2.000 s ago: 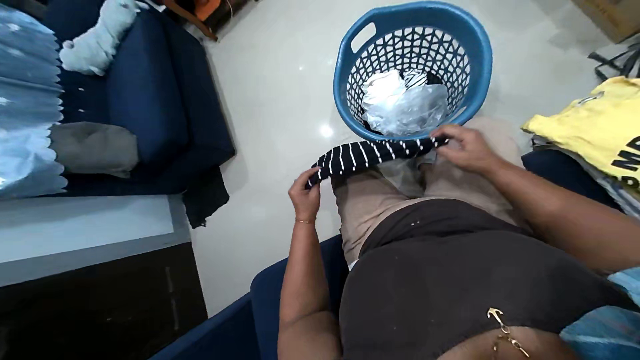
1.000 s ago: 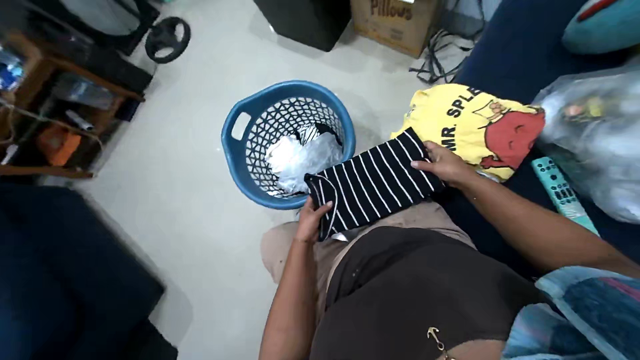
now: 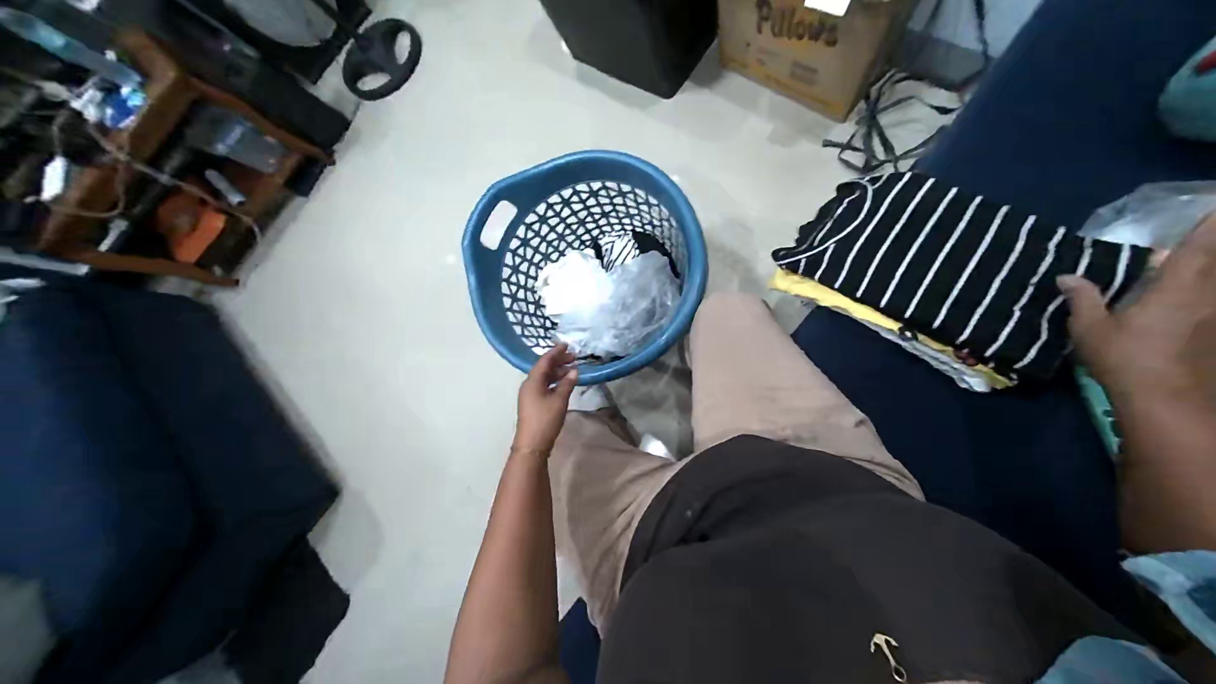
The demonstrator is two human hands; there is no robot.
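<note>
A folded black garment with white stripes lies on top of a yellow garment and other folded cloth on the dark blue sofa. My right hand is at the right end of the striped garment, its thumb on the cloth; whether it grips is hard to tell. My left hand is at the near rim of the blue plastic laundry basket, fingers slightly bent, with nothing seen in it. Inside the basket lie white and translucent material and a black-and-white striped cloth.
A cardboard box and a black box-shaped object stand beyond the basket, with dark straps or cables beside them. A wooden shelf stands at the upper left, a dark blue sofa below it. Clear plastic lies at right.
The striped garment was between both hands over my lap; now it lies on the yellow garment at the right. My left hand has let go of it and is at the basket.
</note>
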